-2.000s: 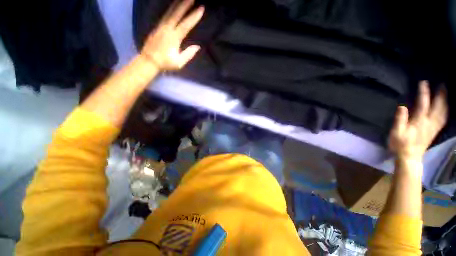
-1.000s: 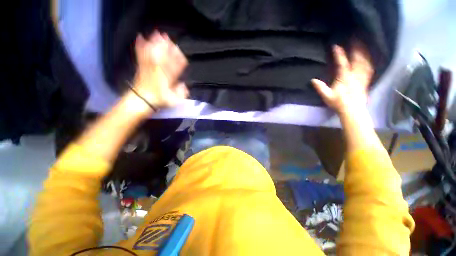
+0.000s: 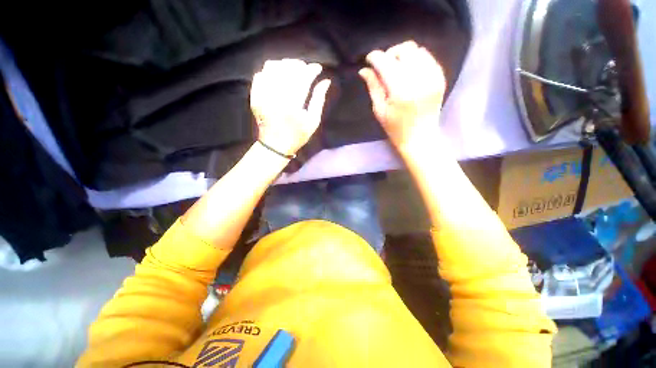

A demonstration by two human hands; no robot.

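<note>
A black garment (image 3: 187, 93) lies spread with folds on the pale lilac table cover (image 3: 489, 86). My left hand (image 3: 288, 100), with a dark cord at the wrist, is on the garment near the middle, fingers curled down at the cloth. My right hand (image 3: 406, 86) is just to its right, fingers also curled, thumb towards the left hand. Both hands seem to pinch the black cloth between them; the fingertips are partly hidden against it. A steam iron (image 3: 557, 65) with a reddish-brown handle rests at the right end of the table.
More black cloth (image 3: 29, 180) hangs at the left. A brown carton with blue print (image 3: 539, 183) stands below the table at the right. Dark hoses or cables (image 3: 626, 162) run down from the iron. A blue item and white packets (image 3: 575, 280) lie lower right.
Both hands have come closer together, and their spread fingers have curled onto the cloth. The view has shifted right, so the whole iron body now shows more clearly.
</note>
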